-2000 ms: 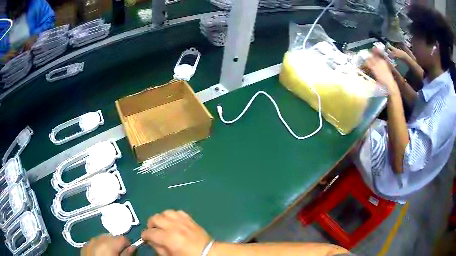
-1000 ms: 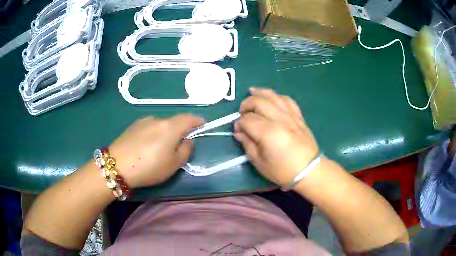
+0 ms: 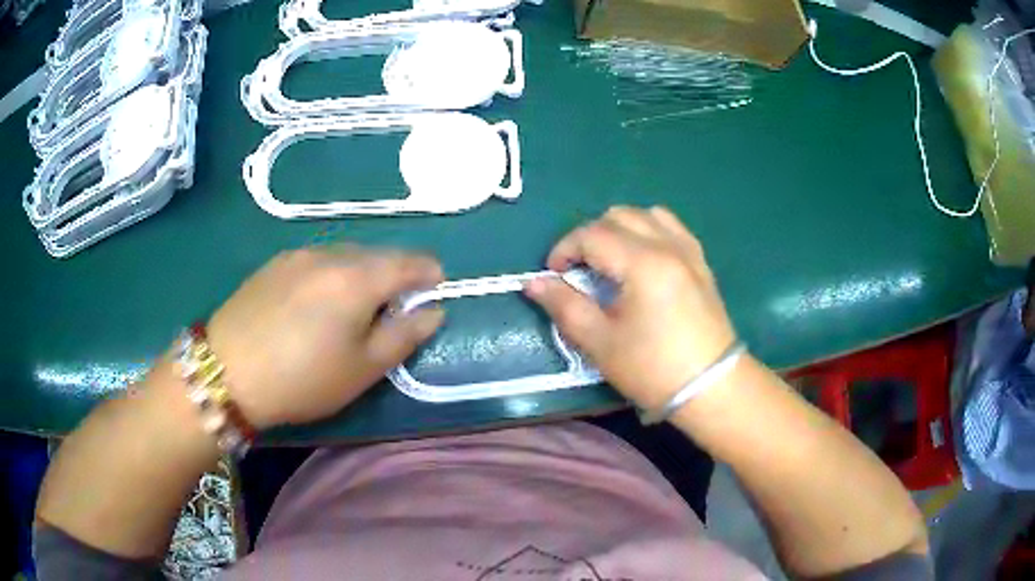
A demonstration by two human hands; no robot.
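A white long oval frame [image 3: 499, 387] lies near the table's front edge, its open slot showing the green surface. My left hand [image 3: 329, 329] pinches its rounded left end between thumb and fingers. My right hand [image 3: 641, 306] grips its right part, thumb and fingertips on the far rail. My right hand hides most of the disc end. I cannot tell whether a thin strip lies along the far rail. A pile of thin clear strips [image 3: 670, 74] lies beyond my right hand, with one strip apart from it.
White frames with round discs [image 3: 454, 162] lie in an overlapping row beyond my hands. More frames [image 3: 148, 204] are stacked at left. A cardboard box [image 3: 704, 25], white cord [image 3: 922, 136] and yellow bundle [image 3: 985, 159] are farther right. A red stool [image 3: 936, 397] stands below the edge.
The held frame's far rail is now closer to level, and the thin strip seen apart inside it no longer shows separately. My right fingertips have moved onto the far rail.
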